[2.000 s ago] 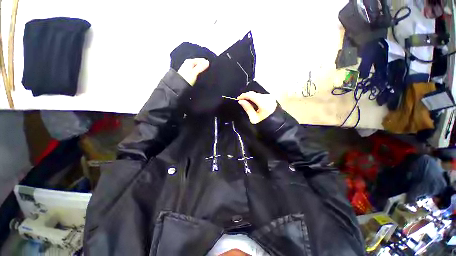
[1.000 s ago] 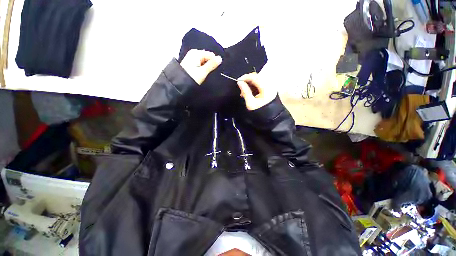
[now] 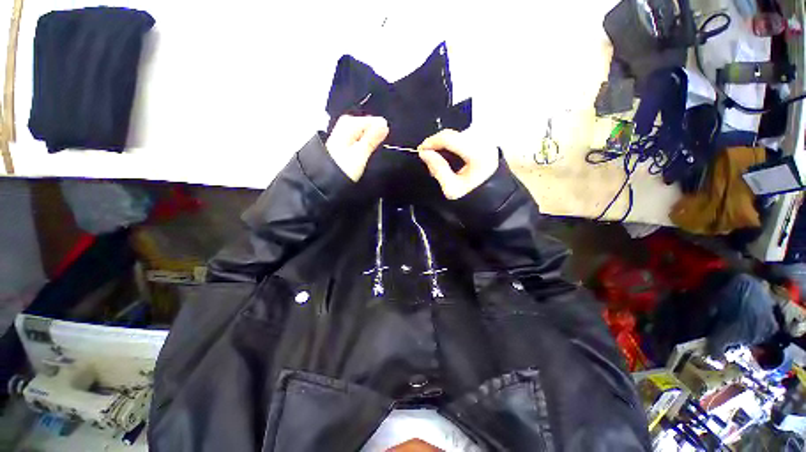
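A matt black garment (image 3: 402, 101) lies over the table edge in front of me, with two pointed corners upward and a thin pale line along its right edge. My left hand (image 3: 358, 143) pinches the black cloth on its left side. My right hand (image 3: 460, 163) holds a thin pale bar, perhaps a needle (image 3: 402, 148), between thumb and fingertips. The bar's far end reaches my left fingertips; whether those fingers grip it I cannot tell. The cloth under my hands blends with my black jacket.
A folded black garment (image 3: 88, 79) lies at the table's left. Small scissors (image 3: 548, 144), a tangled dark cord (image 3: 629, 157), mustard cloth (image 3: 720, 190) and a dark appliance (image 3: 650, 40) are at the right. A white machine (image 3: 84, 388) stands lower left.
My hands have come closer together, and the pale bar now reaches my left fingertips. The garment's upper edge has shifted and its left corner stands more pointed.
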